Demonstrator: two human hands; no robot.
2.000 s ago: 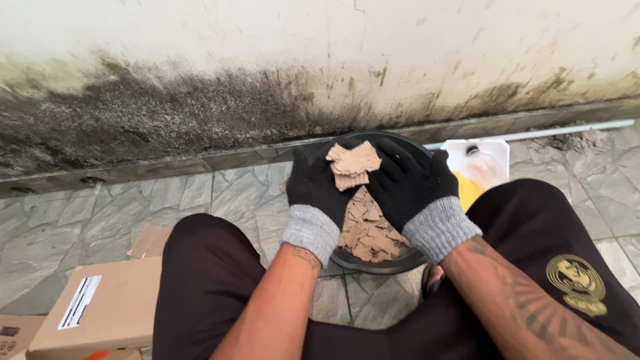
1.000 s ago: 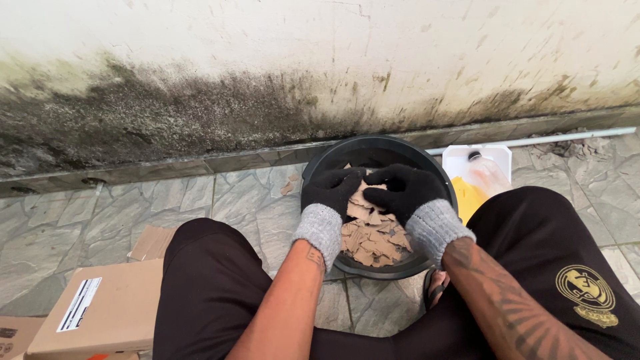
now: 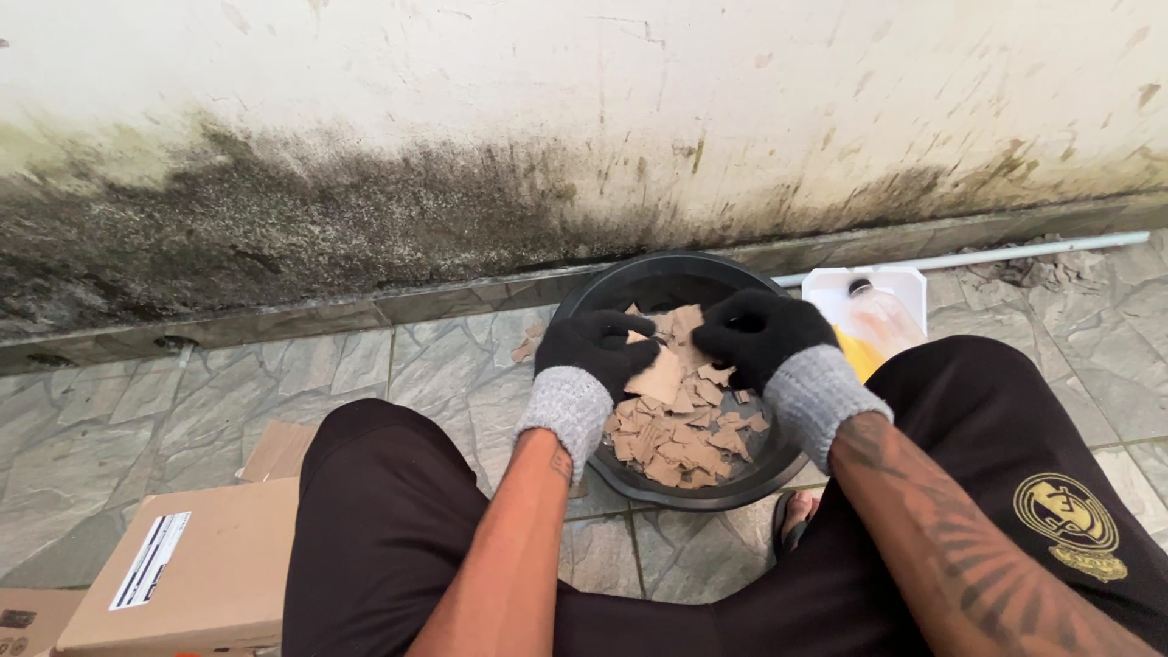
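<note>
A round black plastic basin (image 3: 703, 497) stands on the tiled floor between my knees, with many torn cardboard pieces (image 3: 680, 443) in its bottom. Over its left side, my left hand (image 3: 598, 351), in a black knit glove with a grey cuff, pinches a piece of cardboard (image 3: 657, 376) between thumb and fingers. My right hand (image 3: 753, 338), gloved the same way, is over the right side with its fingertips closed on the edge of another cardboard piece (image 3: 680, 327). The two pieces overlap or adjoin; whether they are one cannot be told.
Cardboard boxes (image 3: 210, 557) stand at the lower left. Right of the basin are a white tray (image 3: 917, 283), a clear plastic bottle with a dark cap (image 3: 881, 315) and a yellow item (image 3: 858, 354). A white pipe (image 3: 1031, 249) lies along the stained wall (image 3: 584, 119). Scraps (image 3: 527, 345) lie left of the basin.
Two seconds ago both hands held stacked cardboard pieces above the basin. One second ago they were close together, lower over it. Now they are farther apart, with cardboard between them.
</note>
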